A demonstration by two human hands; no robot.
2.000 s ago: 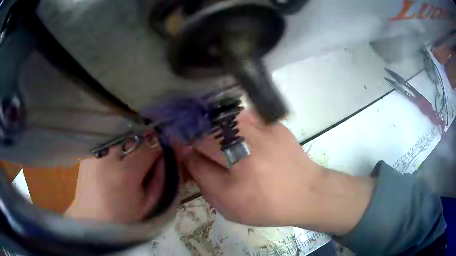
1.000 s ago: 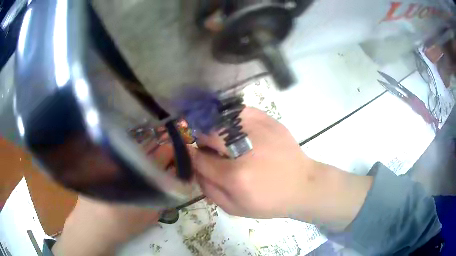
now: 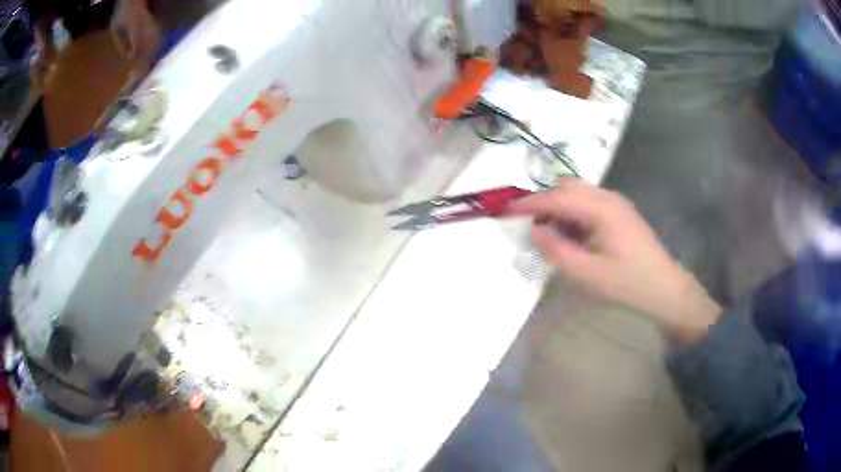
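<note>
My right hand is at the table's right part, with its fingers at the red handles of the thread snips. The snips' metal blades point left, over the white table near the machine. The white sewing machine with red "LUOKE" lettering stretches across the left and top. A brown panel shows at the lower left, cut off by the picture's edge. My left hand is not in view. The picture is blurred.
The white table ends at a slanting edge on the right, with the grey floor beyond. Dark cables and an orange part are at the machine's far end. Brown pieces lie behind. Another person's hand shows at the upper left.
The view has swung to the right along the machine. My right hand has left the needle area and moved right to the snips. My left hand has gone out of the picture.
</note>
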